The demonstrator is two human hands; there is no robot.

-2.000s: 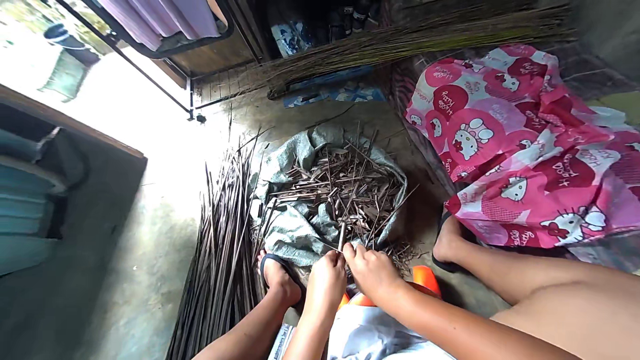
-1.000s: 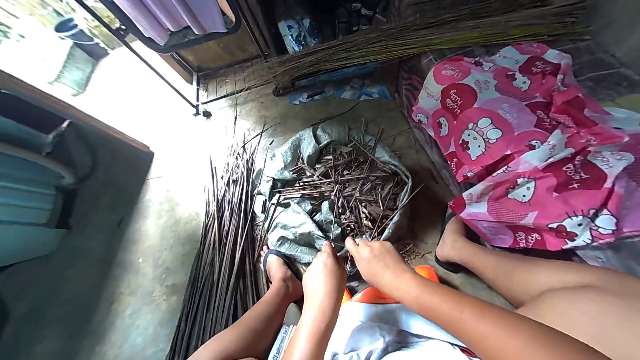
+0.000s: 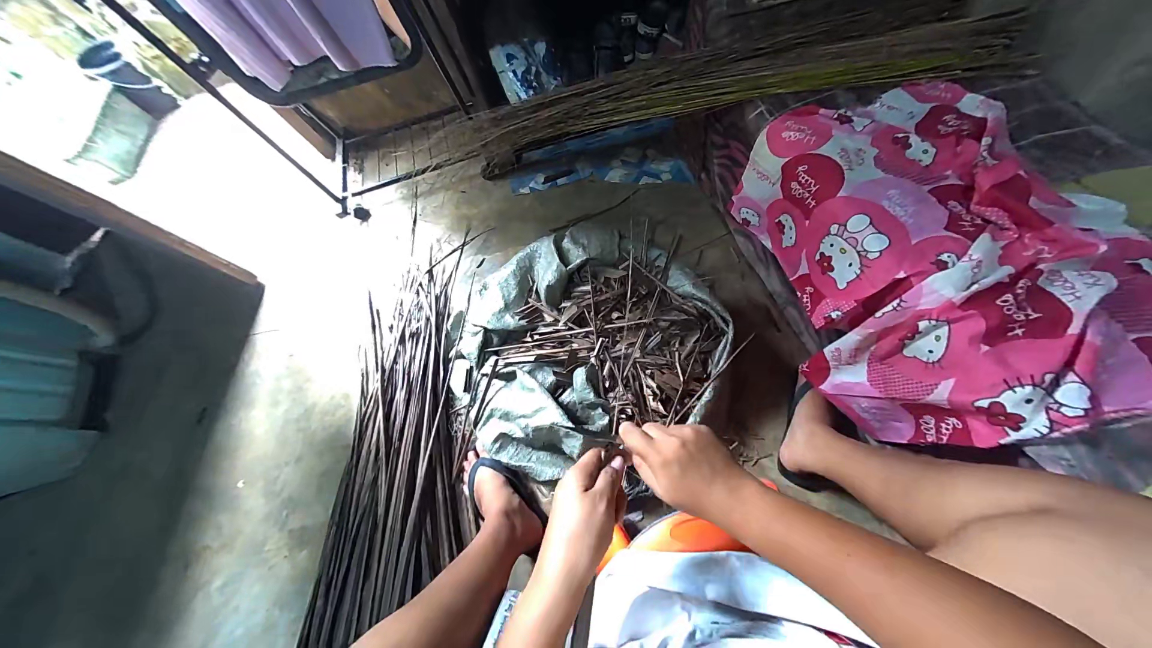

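Note:
My left hand [image 3: 589, 504] and my right hand [image 3: 684, 463] are close together, low in the middle of the view, at the near edge of an open woven sack [image 3: 531, 409]. The fingers of both are pinched around something thin, perhaps the end of a dry strip; it is too small to tell. Broken dry brown leaf strips [image 3: 621, 337] fill the sack's mouth. Left of the sack lies a bundle of long dark dry stalks [image 3: 391, 459] on the floor, its near end beside my foot in a black flip-flop [image 3: 504, 490].
A pink Hello Kitty cloth [image 3: 936, 270] lies at the right. Long thin stalks [image 3: 648, 90] stretch across the back. At the upper left stands a metal frame [image 3: 342, 171] near a bright doorway. Something orange [image 3: 688, 533] shows below my hands, beside white cloth [image 3: 711, 589].
Two seconds ago a short pale stick stood up between my hands; it does not show there now. My hands stay close together near the sack's edge.

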